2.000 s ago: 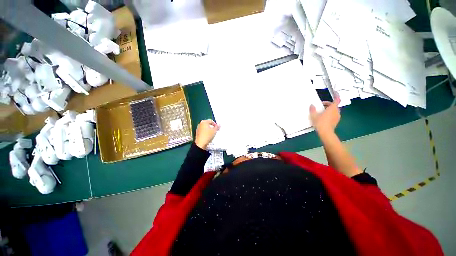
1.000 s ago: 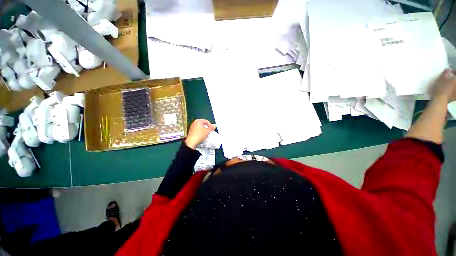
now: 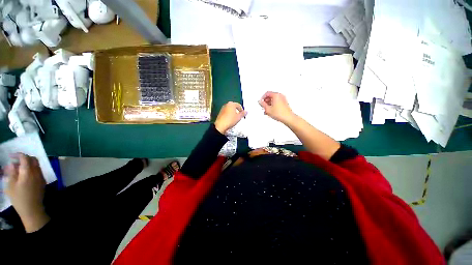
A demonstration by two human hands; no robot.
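Flat white blanks (image 3: 331, 98) lie stacked in front of me, the top ones overlapping unevenly. My left hand (image 3: 231, 117) is at their left edge, fingers curled, with a narrow grey-white label sheet (image 3: 230, 146) hanging below it toward my waist. The sheet's upper part is hidden by the hand. My right hand (image 3: 274, 105) is over the blanks, just right of my left hand and not touching it. Its thumb and forefinger pinch a tiny pale piece that looks like a sticker, hard to make out against the white.
A shallow cardboard tray (image 3: 101, 88) with a dark grid sheet (image 3: 154, 80) and yellow strips is on the green mat at left. White cameras (image 3: 71, 85) cluster beyond it. Fanned white blanks (image 3: 414, 67) are at right. Another person's hand (image 3: 25, 189) holds a white sheet at lower left.
My right hand has come back from the pile at right to beside my left hand. The large white blank it held there now lies on that pile. The other person's hand has appeared.
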